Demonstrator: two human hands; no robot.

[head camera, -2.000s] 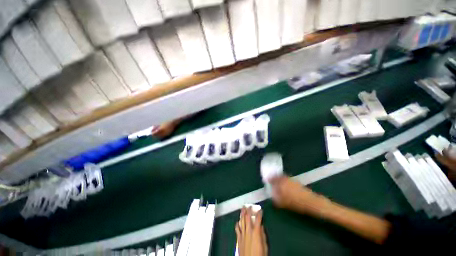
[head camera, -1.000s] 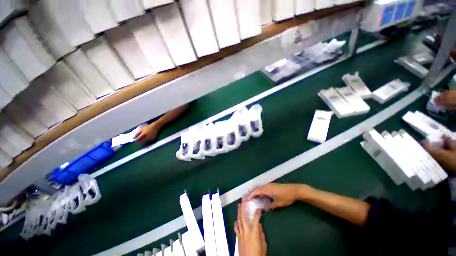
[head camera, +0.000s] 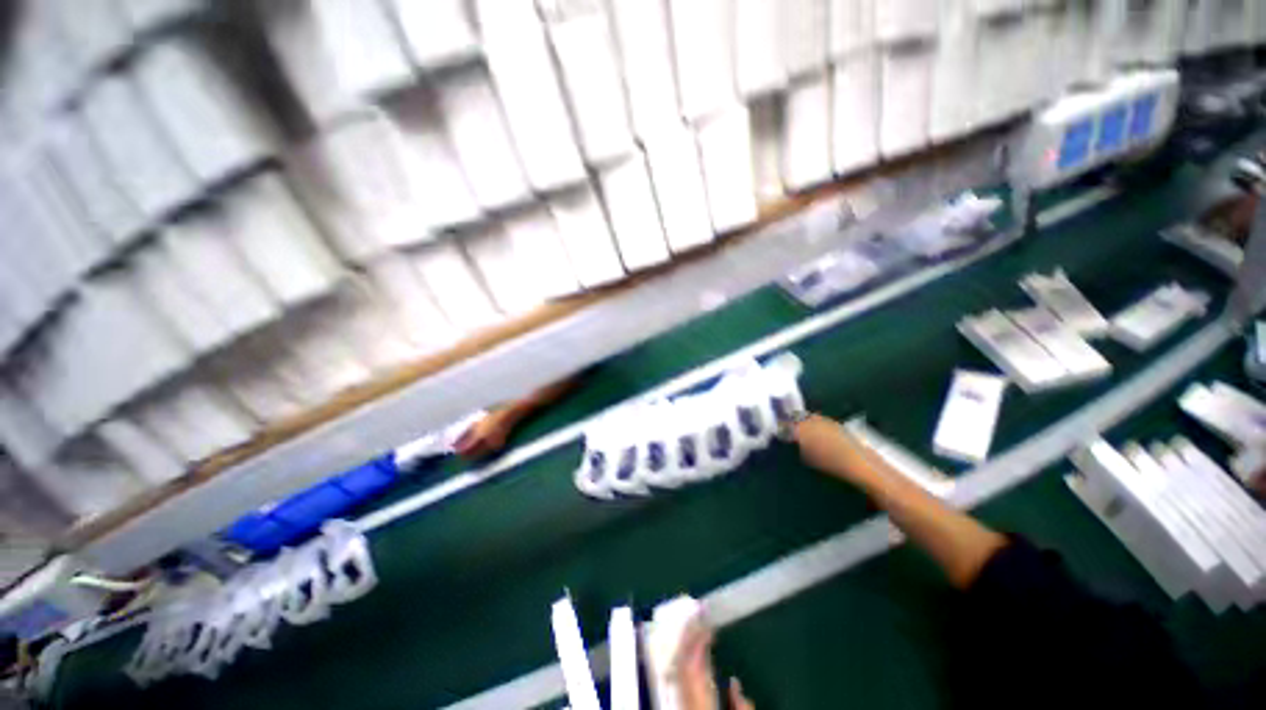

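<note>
A slanting row of white bagged products with dark oval centres (head camera: 687, 441) lies across the green belt. My right hand (head camera: 816, 436) reaches over the belt to the right end of this row. Its fingertips are at the last bagged product, and blur hides whether they grip it. My left hand (head camera: 698, 669), cut off by the bottom edge, holds a white carton (head camera: 673, 627) upright near the bottom centre. Two slim white cartons (head camera: 623, 659) stand just left of it. Another white carton (head camera: 902, 461) lies on the belt, partly behind my right forearm.
Loose cartons (head camera: 969, 416) lie right of centre, and a carton row (head camera: 1173, 513) stands at right. Another bagged row (head camera: 264, 603) is at left by a blue bin (head camera: 313, 506). Another person's hand (head camera: 483, 434) holds something white. A shelf of white cartons (head camera: 597, 229) runs above.
My right hand has left my left hand and moved forward to the row's right end. A carton now shows behind my right forearm. The view has shifted, with more of the shelf showing.
</note>
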